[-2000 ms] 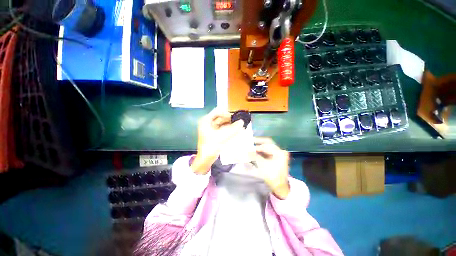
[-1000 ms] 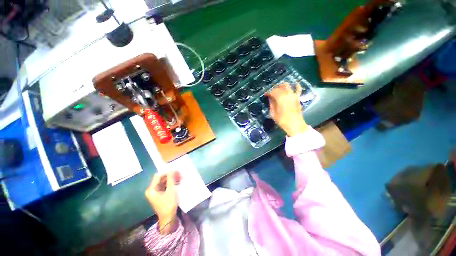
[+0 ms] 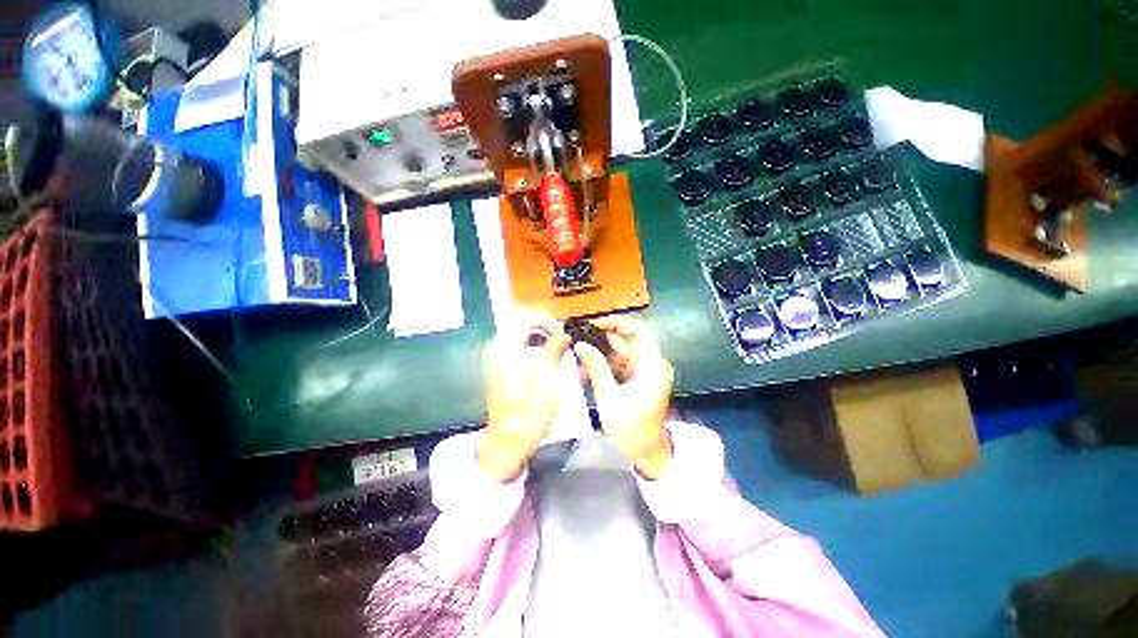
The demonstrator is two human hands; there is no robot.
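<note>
My left hand (image 3: pixel 522 384) and my right hand (image 3: pixel 633 384) meet just in front of the press base. My right fingers hold a round black part (image 3: pixel 589 334). My left fingertips pinch a small dark piece beside it, mostly hidden by the fingers. The orange-brown toggle press (image 3: pixel 605 256) stands behind the hands. Its red handle (image 3: pixel 564 221) points down toward the nest (image 3: pixel 573 276). What sits in the nest is too small to tell. A white paper strip (image 3: pixel 570 409) lies partly under the hands.
A clear blister tray (image 3: pixel 834 237) of black parts lies right of the press, several pockets bare. A second press (image 3: pixel 1042 206) stands far right. A white control box (image 3: pixel 412 94) is behind, a blue machine (image 3: pixel 206 243) and red crate (image 3: pixel 28 374) left.
The head view has turned and shifted. My right hand has left the blister tray and come back beside my left hand at the press, with a black part in its fingers.
</note>
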